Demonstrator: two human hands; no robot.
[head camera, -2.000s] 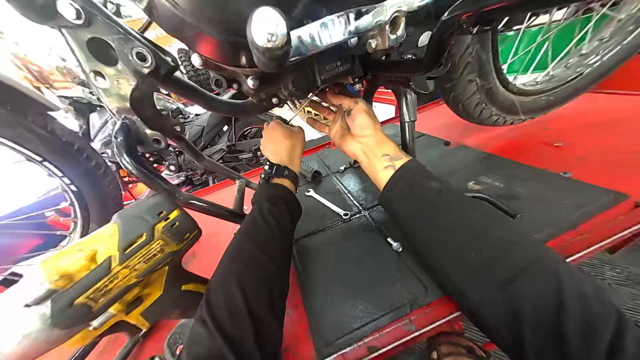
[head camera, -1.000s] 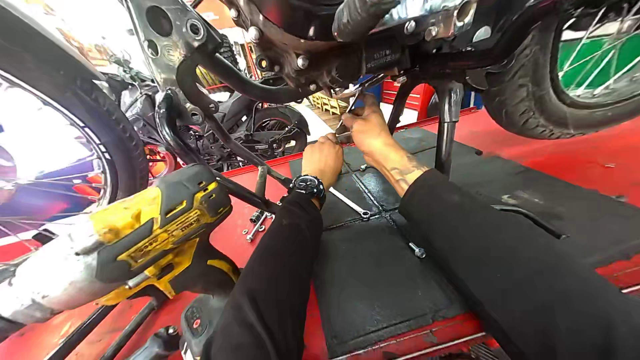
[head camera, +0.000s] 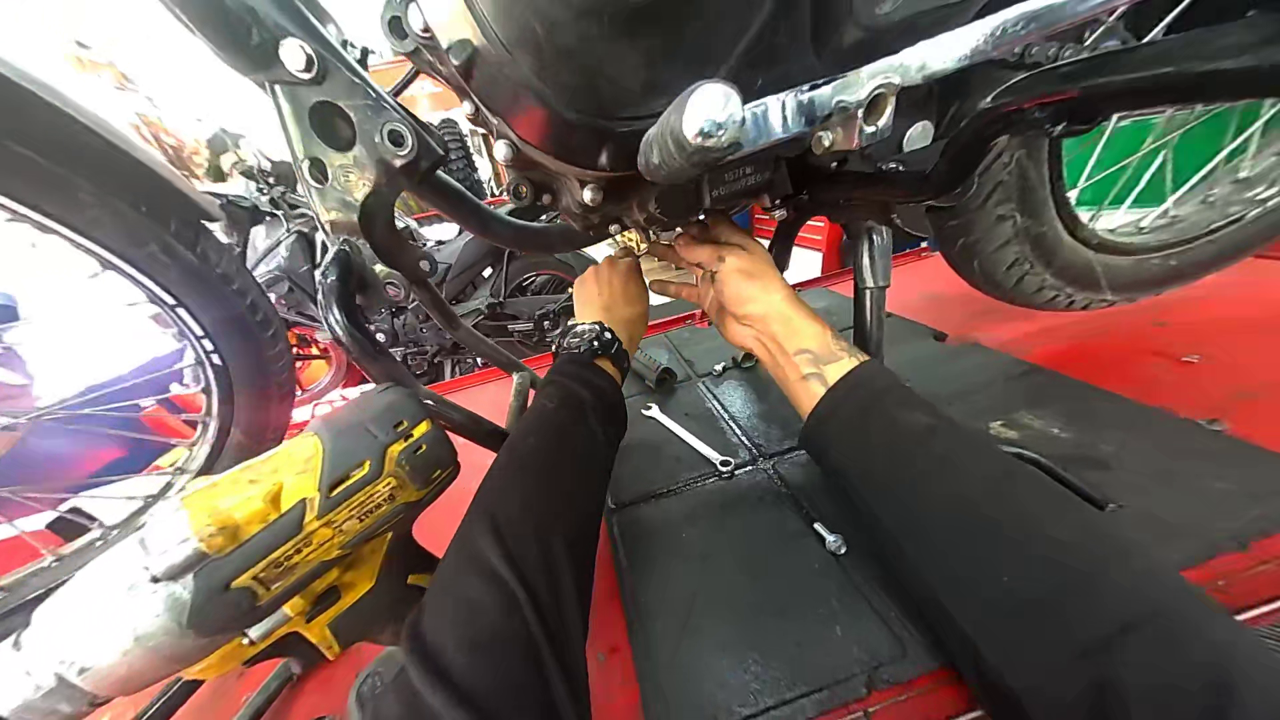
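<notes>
My left hand [head camera: 612, 298], with a black watch at its wrist, is raised to the underside of a motorcycle engine [head camera: 580, 80]. Its fingers are bunched near a small brass-coloured part, and what they hold is hidden. Close to its right, my right hand [head camera: 735, 280] reaches up under the engine, fingers spread, the tips partly hidden beneath the case. Above the hands juts a footpeg [head camera: 690, 130]. Below them a combination wrench [head camera: 688, 438] lies on the black mat [head camera: 740, 570], with a bolt [head camera: 829, 538] to its right and a dark cylindrical part [head camera: 656, 368] behind.
A yellow and black DeWalt impact wrench [head camera: 320, 520] stands at the lower left, beside the front wheel [head camera: 235, 330]. The centre stand leg [head camera: 870, 290] comes down right of my hands. A bent black rod [head camera: 1058, 478] lies on the mat. Another motorcycle [head camera: 470, 280] is behind.
A second ago both hands were together on a thin tool under the engine; now they are slightly apart, the right hand's fingers are spread, and that tool is not plainly visible.
</notes>
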